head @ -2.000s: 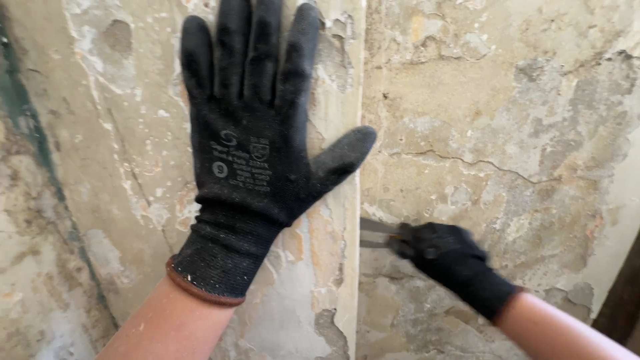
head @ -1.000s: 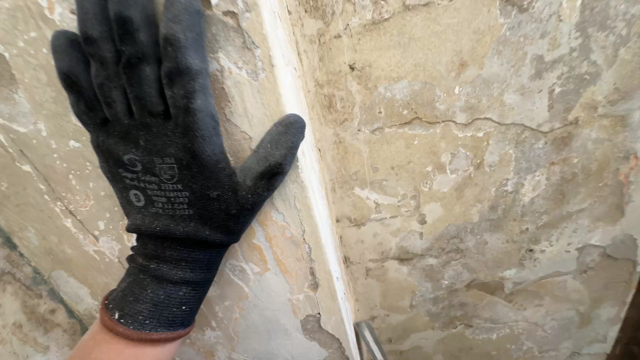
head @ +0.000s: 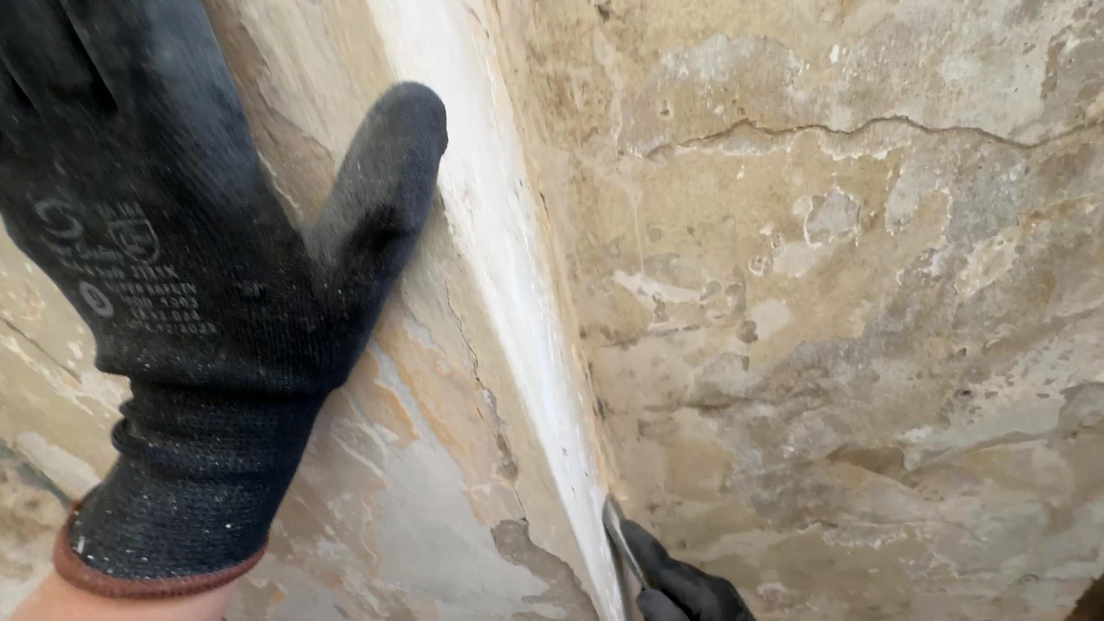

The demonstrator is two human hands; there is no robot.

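My left hand (head: pixel 198 207), in a black work glove with printing and a brown cuff edge, lies flat on the worn plaster wall (head: pixel 414 526), thumb spread toward the corner. A white strip (head: pixel 509 267) runs down along the corner between the two wall faces, passing by the thumb tip. At the bottom, my right hand (head: pixel 686 578), also in a black glove, grips a thin metal tool (head: pixel 625 539), its kind unclear. The tool's tip touches or nearly touches the right edge of the white strip. Most of the right hand is cut off by the frame.
The right wall face (head: pixel 819 362) has patchy, flaking plaster and a long horizontal crack (head: pixel 862 129). Chipped plaster (head: pixel 539 552) shows left of the strip near the bottom. A dark brown edge (head: pixel 1088 599) stands at the lower right corner.
The right hand and tool, beside the corner two seconds ago, now show at the bottom by the white strip. The left hand stays on the wall. The view has come closer and tilted.
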